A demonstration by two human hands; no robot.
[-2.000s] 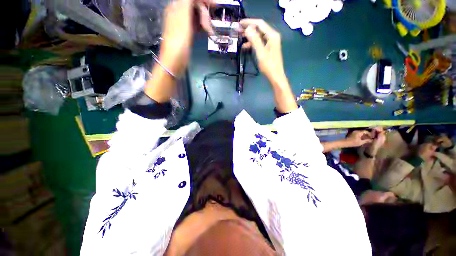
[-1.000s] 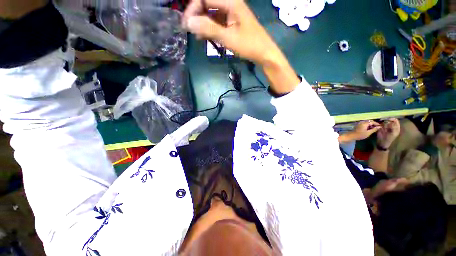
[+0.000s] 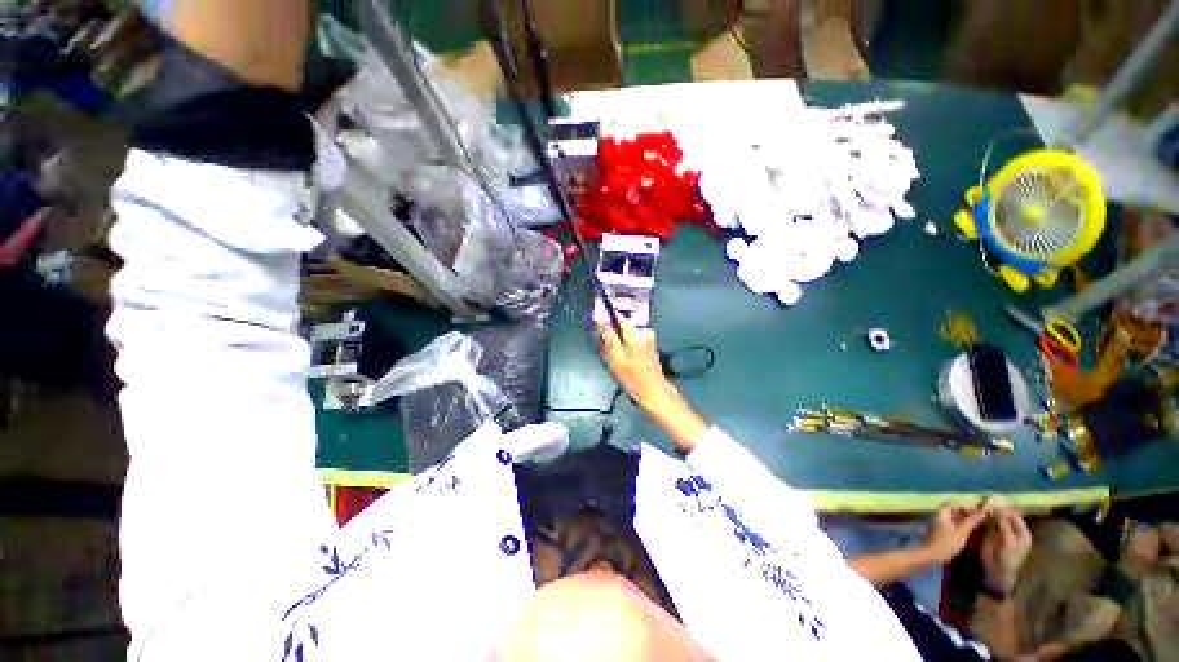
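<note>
My right hand (image 3: pixel 634 362) is at the near end of a silver-white bench fixture (image 3: pixel 626 282), where a dark overhead cable (image 3: pixel 553 181) also ends. The fingertips are small and blurred, so I cannot tell whether they grip anything. My left forearm (image 3: pixel 246 45) is raised and runs off the top left edge; my left hand is out of the picture. A thin black cord (image 3: pixel 692 362) loops on the green bench (image 3: pixel 750 369) beside my right hand.
Red parts (image 3: pixel 647 181) and white parts (image 3: pixel 815 194) lie beyond. Bags (image 3: pixel 472 388) and another fixture (image 3: pixel 339 347) are left. Right are a yellow fan (image 3: pixel 1042 211), wire leads (image 3: pixel 899 431), a phone (image 3: pixel 993 384) and scissors (image 3: pixel 1060 339). A co-worker's hands (image 3: pixel 976 537) are lower right.
My left hand has left the fixture and gone out at the upper left. My right hand has come lower in the picture. The view has tilted up, showing the red parts and whole fan.
</note>
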